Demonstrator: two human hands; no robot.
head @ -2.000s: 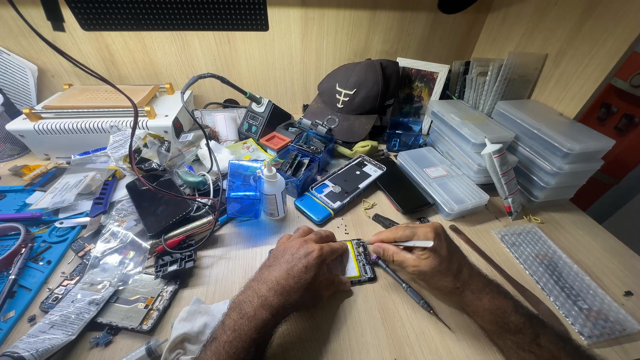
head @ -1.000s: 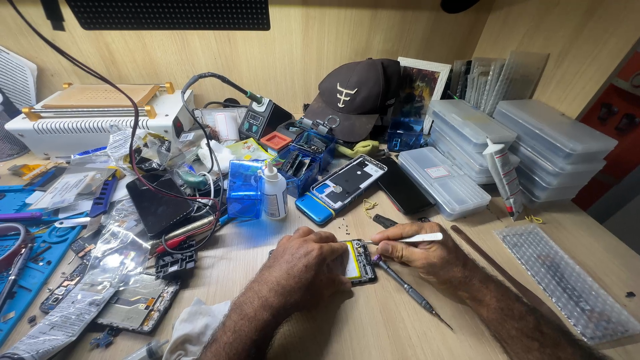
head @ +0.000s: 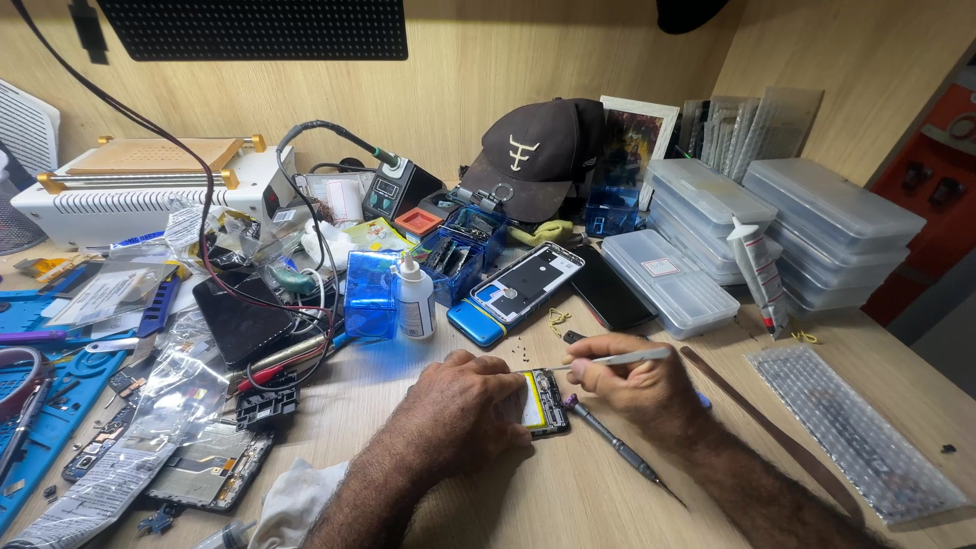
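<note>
An opened smartphone (head: 550,396) lies on the wooden bench, its battery edged in yellow and its boards exposed at the right end. My left hand (head: 473,396) covers the phone's left part and holds it against the bench. Between the fingers of my right hand (head: 637,381) are metal tweezers (head: 629,357), their tip at the phone's upper edge. A precision screwdriver (head: 621,450) lies below my right hand, just right of the phone. Tiny screws (head: 522,353) are scattered behind the phone.
Behind stand a white dropper bottle (head: 415,301), a phone back frame (head: 528,282), a dark phone (head: 612,288) and plastic cases (head: 671,282). A bubble-wrap pack (head: 854,435) and a brown strap (head: 770,431) lie right. Phone parts (head: 213,465) and a cloth (head: 297,499) lie left.
The tweezers in my right hand have changed angle and their tip stays near the phone's upper edge. My left hand remains on the phone.
</note>
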